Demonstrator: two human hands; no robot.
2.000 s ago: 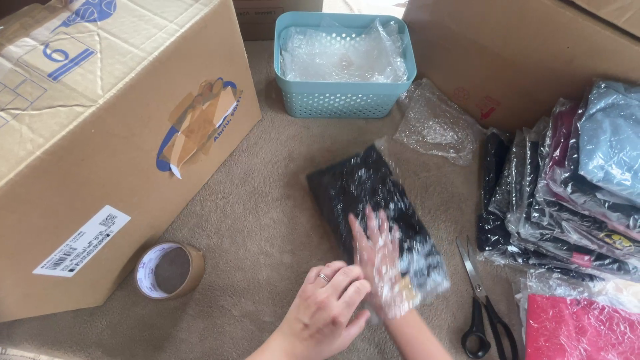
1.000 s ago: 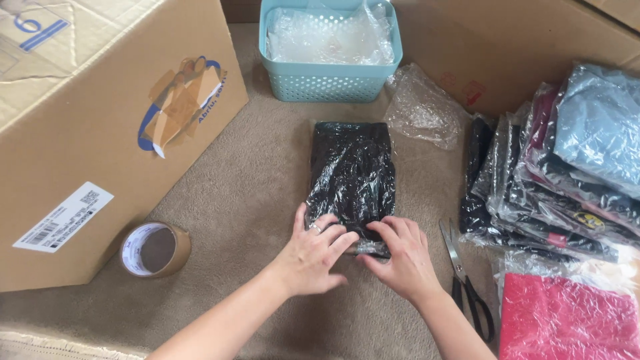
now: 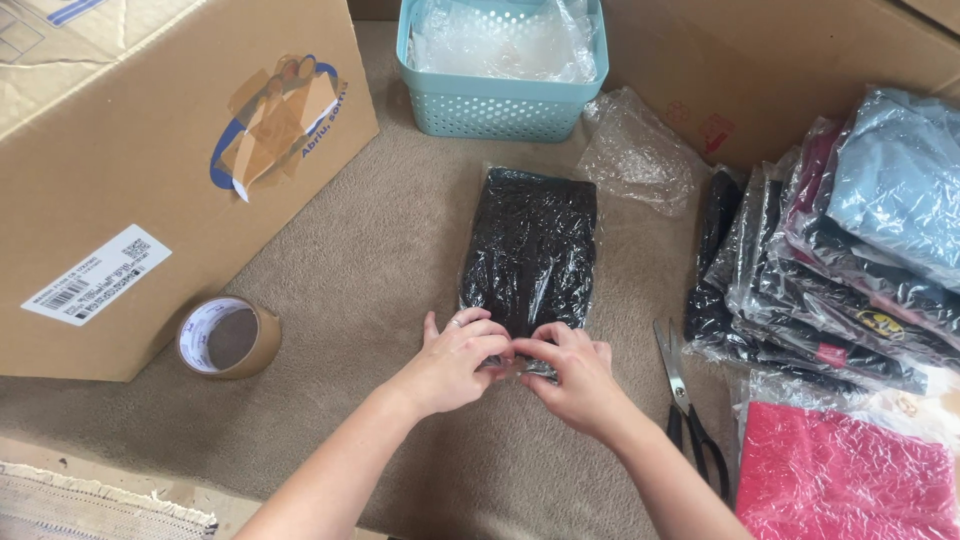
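A folded black garment in a clear plastic bag [image 3: 531,247] lies flat on the brown cloth surface, its near end toward me. At that near end, my left hand [image 3: 463,356] pinches the plastic edge between thumb and fingers, a ring on one finger. Close beside it, my right hand [image 3: 564,366] grips the same edge, the fingertips of both almost touching. The bag's lower edge is partly hidden under my fingers. To the right of my right hand lie scissors with black handles [image 3: 684,401], blades slightly apart.
A large cardboard box [image 3: 150,187] stands left, with a roll of brown packing tape [image 3: 229,337] beside it. A blue plastic basket [image 3: 491,105] holds clear bags; an empty-looking clear bag [image 3: 637,154] lies near it. Bagged garments are stacked right [image 3: 832,262], a bagged pink garment [image 3: 840,472] nearer.
The black package, slanted two seconds ago under my right hand, now lies straight. Both hands have come to its near end, and their fingertips have drawn closer together since one second ago.
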